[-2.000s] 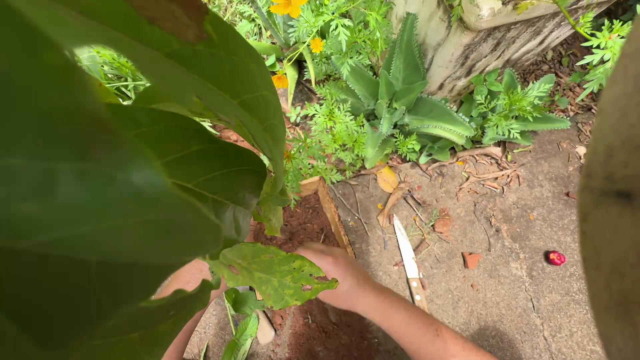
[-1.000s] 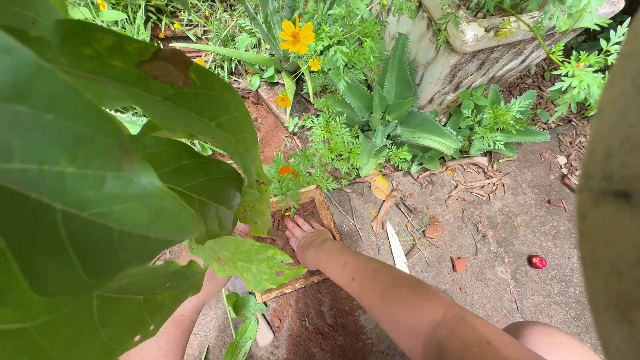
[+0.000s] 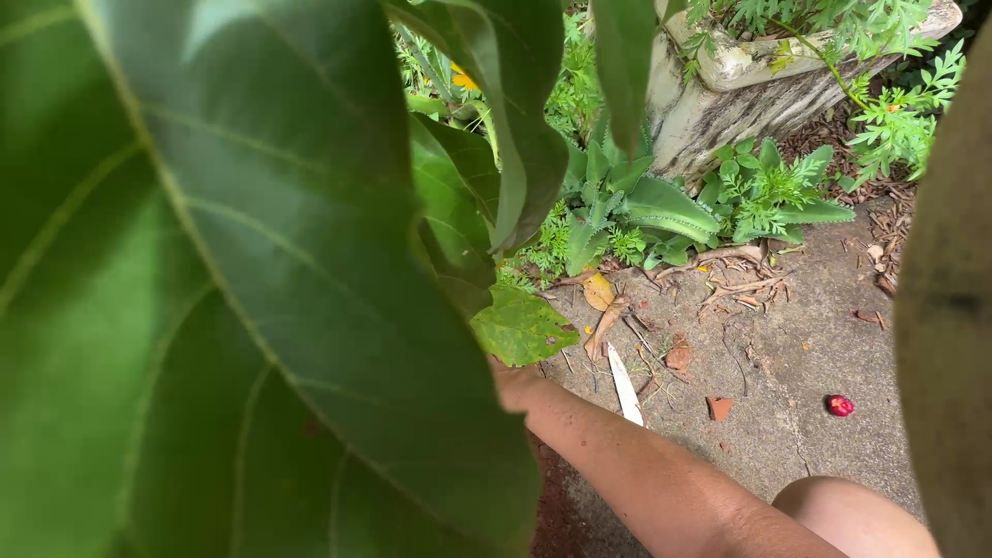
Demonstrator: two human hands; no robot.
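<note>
Large green leaves (image 3: pixel 310 256) hang close to the camera and cover the left half of the head view. My right forearm runs up from the bottom edge towards the middle, and its hand is hidden behind the leaves. My left hand is not seen at all. The wooden tray of soil is hidden too; some reddish soil (image 3: pixel 562 496) shows below the forearm. A knife's blade (image 3: pixel 625 385) lies on the concrete just beyond the forearm, its handle covered by the arm. A spotted green leaf (image 3: pixel 524 325) hangs over the wrist.
Terracotta shards (image 3: pixel 719 408) and a small red fruit or bud (image 3: pixel 839 404) lie on the concrete (image 3: pixel 759 442). Behind are toothed succulents (image 3: pixel 666 209) and a weathered planter (image 3: pixel 721 101). My bare knee (image 3: pixel 852 515) is at bottom right, beside a blurred brown shape (image 3: pixel 945 310) along the right edge.
Leaves now hide the hands and the wooden tray of soil. One second ago my right hand showed, fingers spread on the soil inside that tray; the knife's handle showed two seconds ago.
</note>
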